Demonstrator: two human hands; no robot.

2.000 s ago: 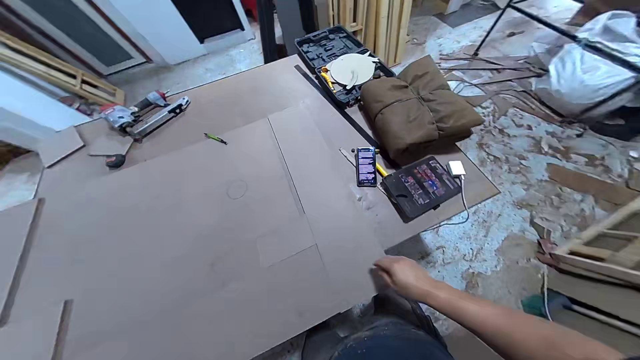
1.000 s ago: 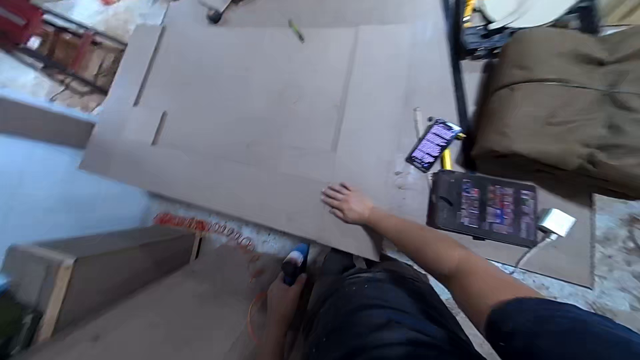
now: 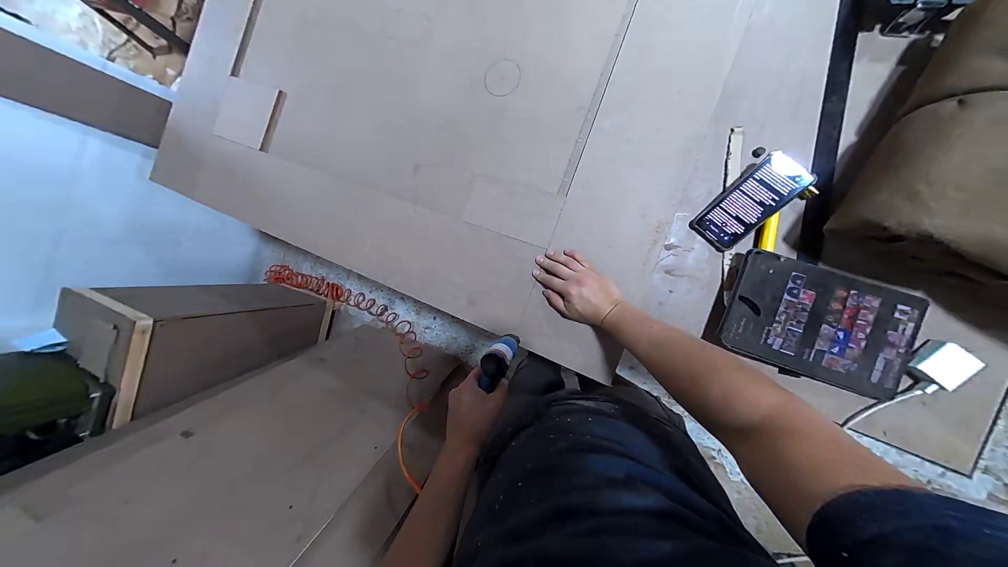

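My left hand (image 3: pixel 476 403) grips a small blue and black air tool (image 3: pixel 497 364) beside the near edge of the board; its exact kind cannot be told. An orange coiled air hose (image 3: pixel 382 309) runs near it. My right hand (image 3: pixel 577 290) lies flat, palm down, on the brown fiberboard panel (image 3: pixel 354 213) close to its near right corner. A small rectangular piece (image 3: pixel 512 209) lies just beyond the fingers. Pencil lines and a drawn circle (image 3: pixel 502 78) mark the panel.
To the right lie a lit phone (image 3: pixel 752 201), a tablet (image 3: pixel 823 323) with a white charger (image 3: pixel 945 365), a yellow-handled tool (image 3: pixel 768 233) and a brown fabric bundle (image 3: pixel 929 157). A wood-framed box (image 3: pixel 228 331) and another board surface (image 3: pixel 236 441) stand at the lower left.
My right hand has moved from the board's edge onto its top face. My left hand with the blue tool, out of sight two seconds ago, is now in view. The view has swung down and left.
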